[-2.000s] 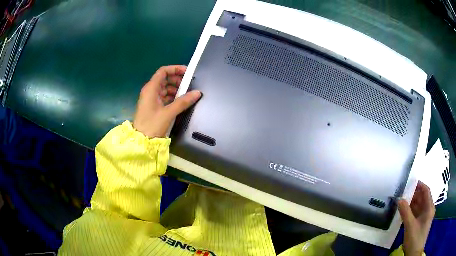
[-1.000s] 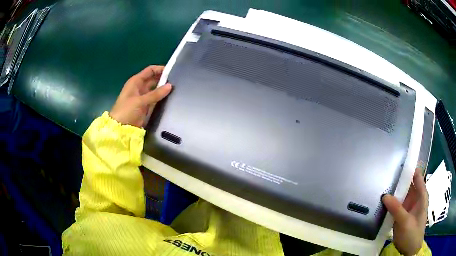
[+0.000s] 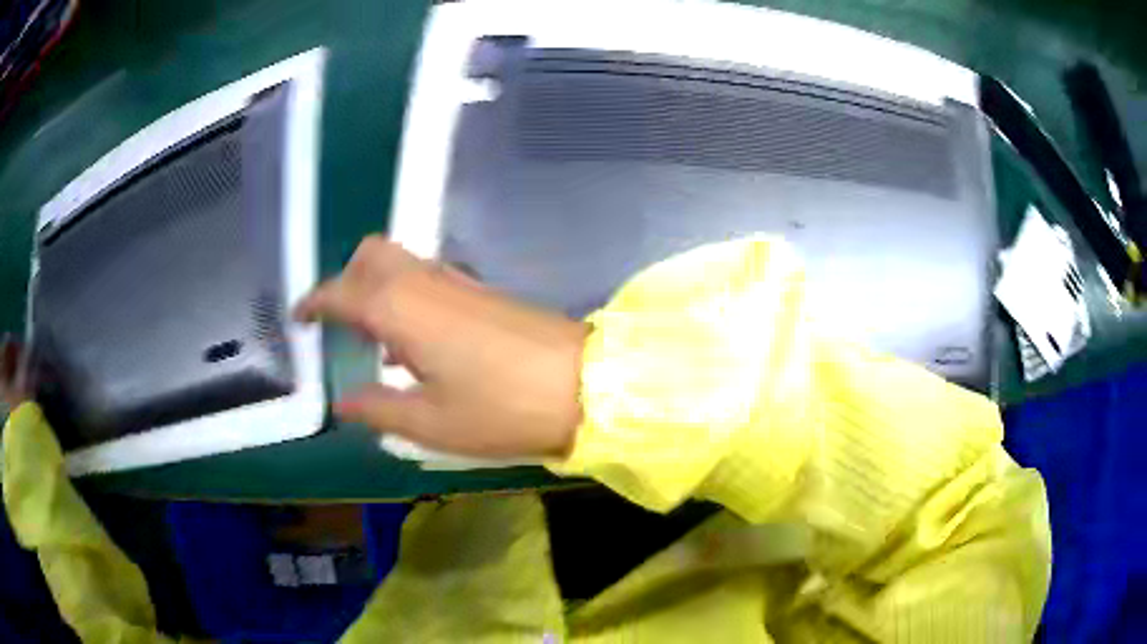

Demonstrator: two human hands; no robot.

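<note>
A dark grey laptop bottom cover [image 3: 151, 296] lies on a white foam sheet [image 3: 302, 239] at the left, with a black short foot [image 3: 223, 351] near its front right corner. My left hand [image 3: 13, 375] is blurred at its left edge and cut off by the picture; its grip is unclear. My right hand [image 3: 440, 346] is blurred, fingers apart and empty, reaching left across the gap, fingertips by that sheet's right edge. It partly hides a second bottom cover [image 3: 704, 201] on another white sheet [image 3: 421, 164]. The second cover's front right foot recess [image 3: 952, 356] shows only an outline.
At the right are black strip bundles [image 3: 1050, 157] and a white carrier sheet [image 3: 1041, 289] with black bars. Blue bins [image 3: 214, 566] stand below the green mat's [image 3: 359, 113] front edge. Dark cables [image 3: 32, 38] are at the top left.
The held cover and its sheet have moved from in front of me to the left. My right hand has let go and crossed leftward. The second cover is uncovered.
</note>
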